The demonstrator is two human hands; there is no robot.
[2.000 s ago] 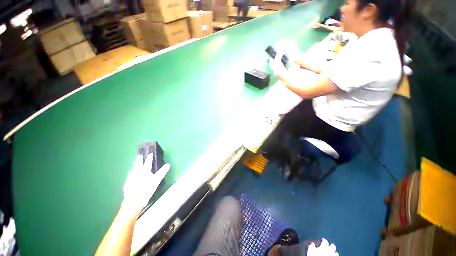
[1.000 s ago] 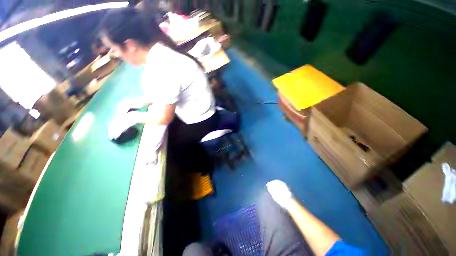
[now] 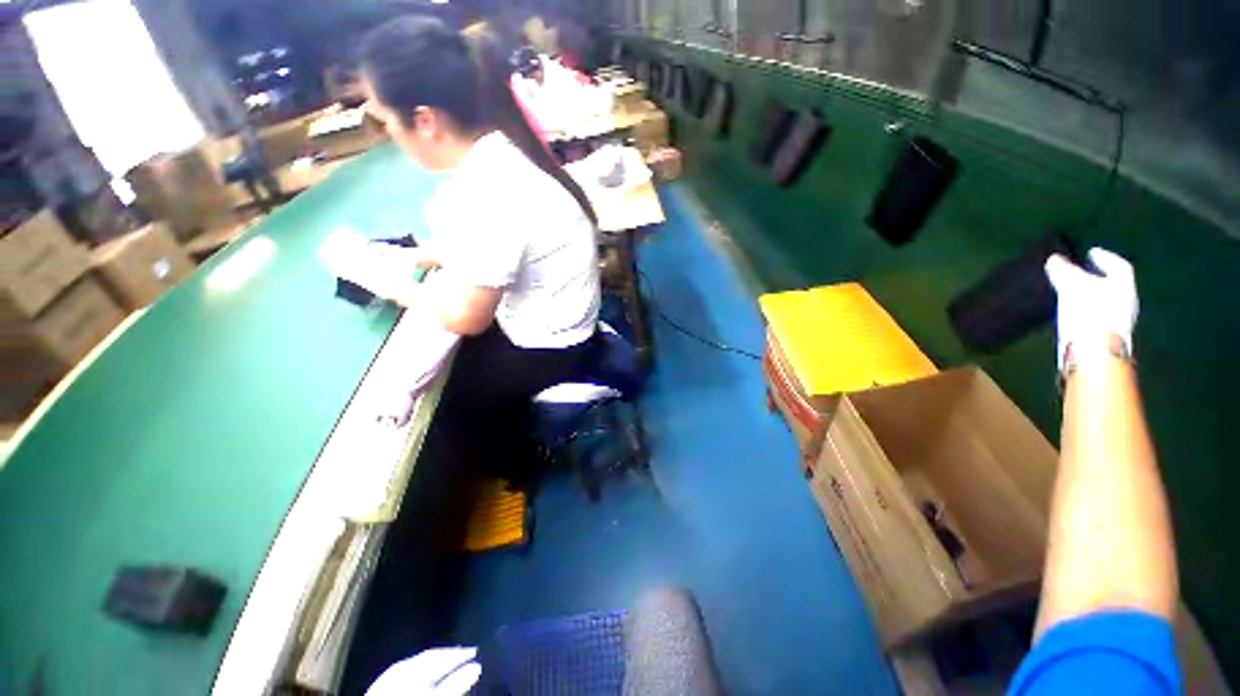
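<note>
My right hand (image 3: 1096, 302), in a white glove, is raised at the right and holds the upper right end of a black metal housing (image 3: 1009, 294) beside the green wall. The housing is tilted. My left hand (image 3: 427, 673), also gloved in white, is low at the bottom edge near the belt's side rail. It is partly cut off, and its finger state is unclear. Another black housing (image 3: 165, 598) lies on the green belt (image 3: 191, 408) at the lower left.
More black housings (image 3: 913, 190) hang from wires along the green wall. An open carton (image 3: 938, 476) and a yellow ribbed pad (image 3: 846, 337) stand below. A seated person (image 3: 524, 245) works at the belt with a dark housing. A blue mesh crate (image 3: 564, 655) is near my leg.
The view has turned from the belt toward the wall. My right hand has risen from my leg to the hanging housing. My left hand has left the housing on the belt.
</note>
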